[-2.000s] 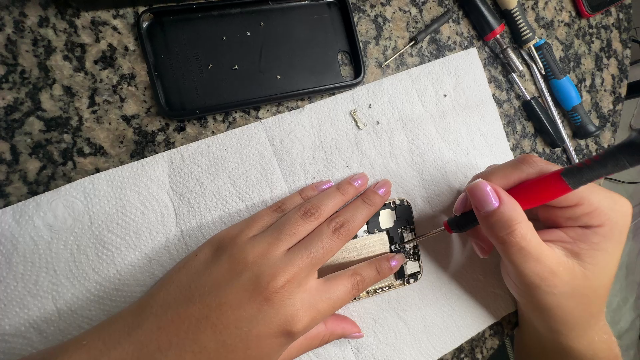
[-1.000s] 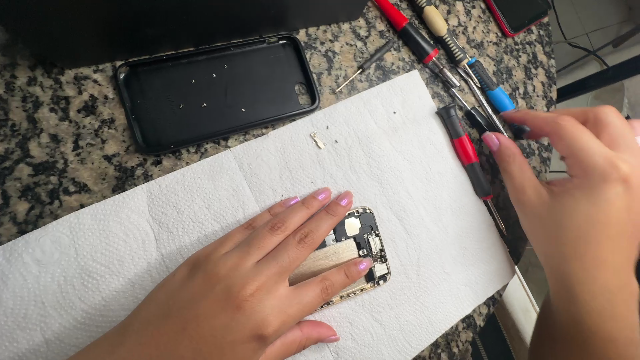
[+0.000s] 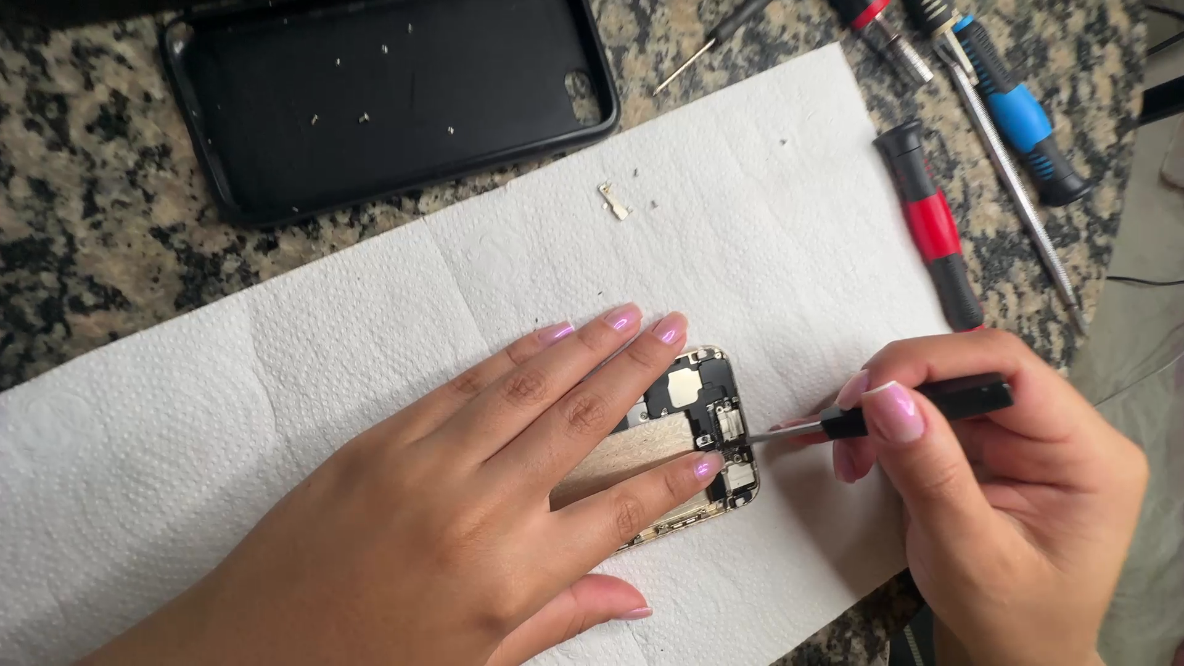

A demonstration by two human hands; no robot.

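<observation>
An opened smartphone (image 3: 718, 407) lies on a white paper towel (image 3: 351, 324), its inner parts showing at the right end. My left hand (image 3: 462, 472) rests flat over its left part with the fingers spread, and one fingertip touches the parts near that end. In my right hand (image 3: 980, 462) is a small black-handled tool (image 3: 962, 398), pinched between thumb and fingers. Its thin metal tip reaches the phone's right edge; the shape of the tip is unclear. A small metal bracket (image 3: 613, 202) and tiny screws (image 3: 654, 203) lie above the phone.
A black phone case (image 3: 388, 102) holding several tiny screws lies on the granite top (image 3: 83, 213). Right of it is a thin screwdriver (image 3: 712, 46). A red and black screwdriver (image 3: 930, 222), a metal rod-like tool (image 3: 1017, 185) and a blue and black-handled tool (image 3: 1022, 116) lie at the right.
Two seconds ago my right hand held the red and black screwdriver at the phone; one second ago it lay released on the towel's right side. My right hand has come back with the black-handled tool.
</observation>
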